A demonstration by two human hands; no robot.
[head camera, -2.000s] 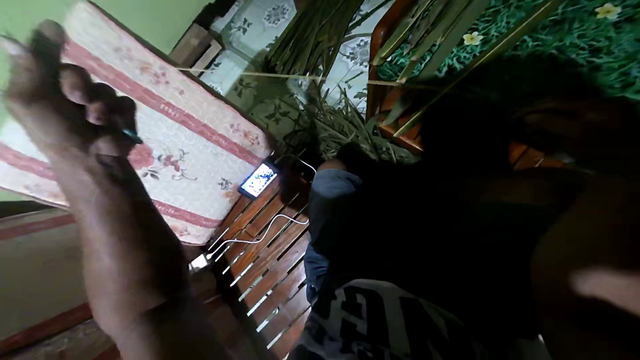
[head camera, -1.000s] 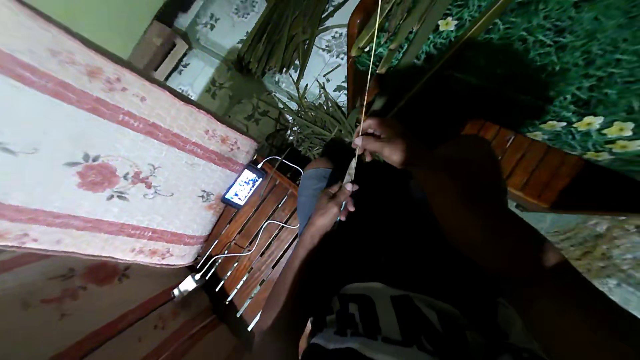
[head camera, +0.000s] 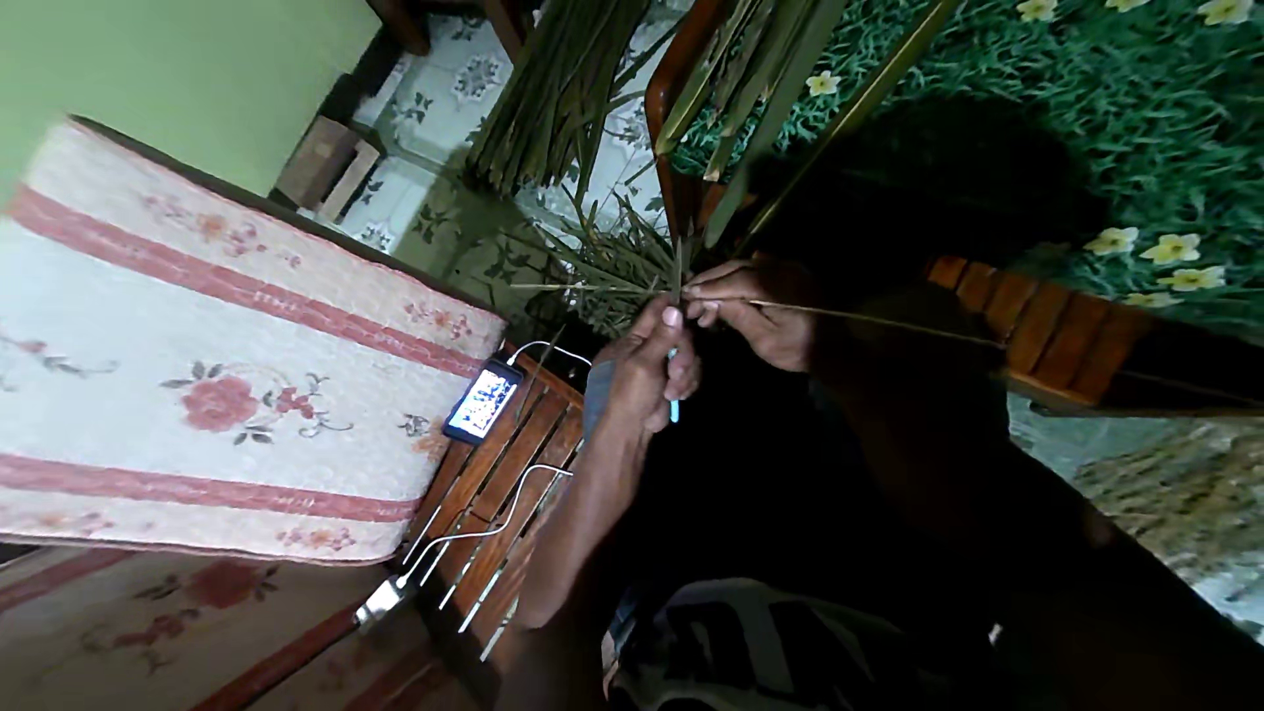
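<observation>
My left hand is closed around a small knife with a light blue handle, its blade pointing away from me. Close against it, my right hand pinches a thin leaf strip at the blade. The strip trails off to the right, and a thin end sticks out left of the blade. Just beyond the hands lies a heap of narrow leaf scraps. Long green leaf strips rest on the wooden chair's edge, above my right hand.
A phone with a lit screen and white cable lies on the slatted wooden seat. Left of it is a floral cushion. A leaf bundle rests on the tiled floor. A flower-patterned green cloth spreads at upper right.
My left hand was raised far left two seconds ago; it now meets my right hand at the knife. The strip ran upward from the hands one second ago and now runs sideways.
</observation>
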